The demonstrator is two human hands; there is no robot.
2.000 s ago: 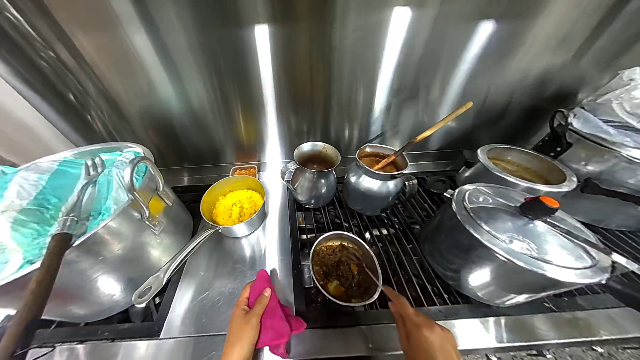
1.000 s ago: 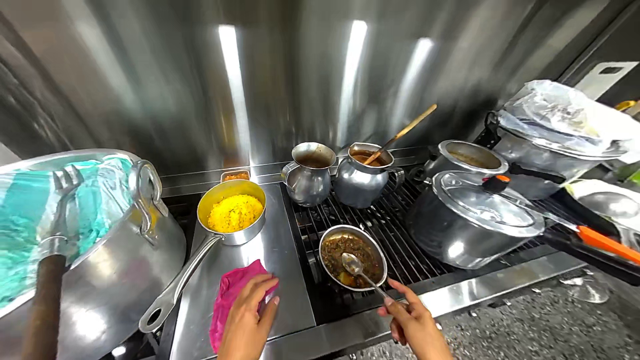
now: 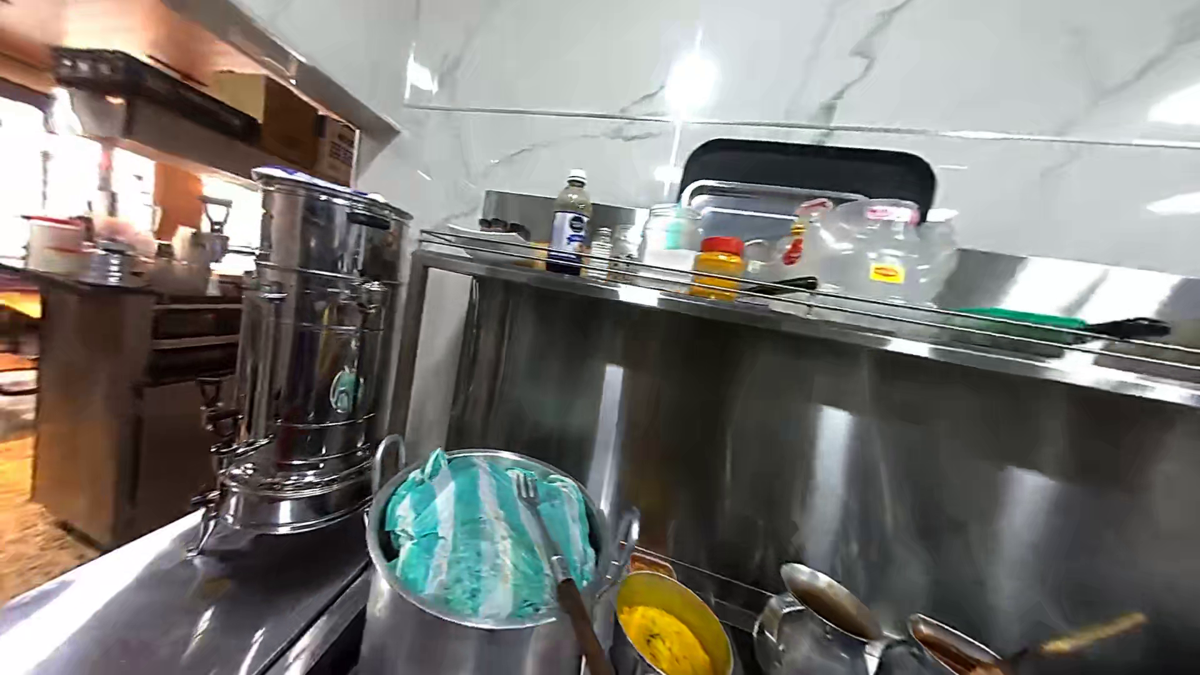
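Neither of my hands shows in the head view now. Low in the view stands a large metal pot [image 3: 469, 633] with a teal and white plastic bag [image 3: 487, 544] in it. A large fork with a wooden handle [image 3: 562, 572] lies across the bag and the pot's rim. Just right of it, a saucepan [image 3: 714, 626] holds yellow food [image 3: 664, 639]. At the bottom right are two metal jugs, one [image 3: 830, 609] with brown liquid, the other [image 3: 947, 647] with a wooden-handled utensil [image 3: 1092, 634] in it.
A tall steel urn [image 3: 314, 356] stands on the steel counter [image 3: 211, 591] at the left. Above the stove runs a steel shelf [image 3: 825, 323] with a dark-labelled bottle [image 3: 569, 225], a red-lidded yellow jar [image 3: 718, 267], clear plastic containers [image 3: 886, 248] and a green-bladed utensil [image 3: 1022, 319].
The view has swung up and left. Both hands, the pink cloth and the small pot of dark food with its spoon have left the view. One second ago, the right hand was at the spoon.
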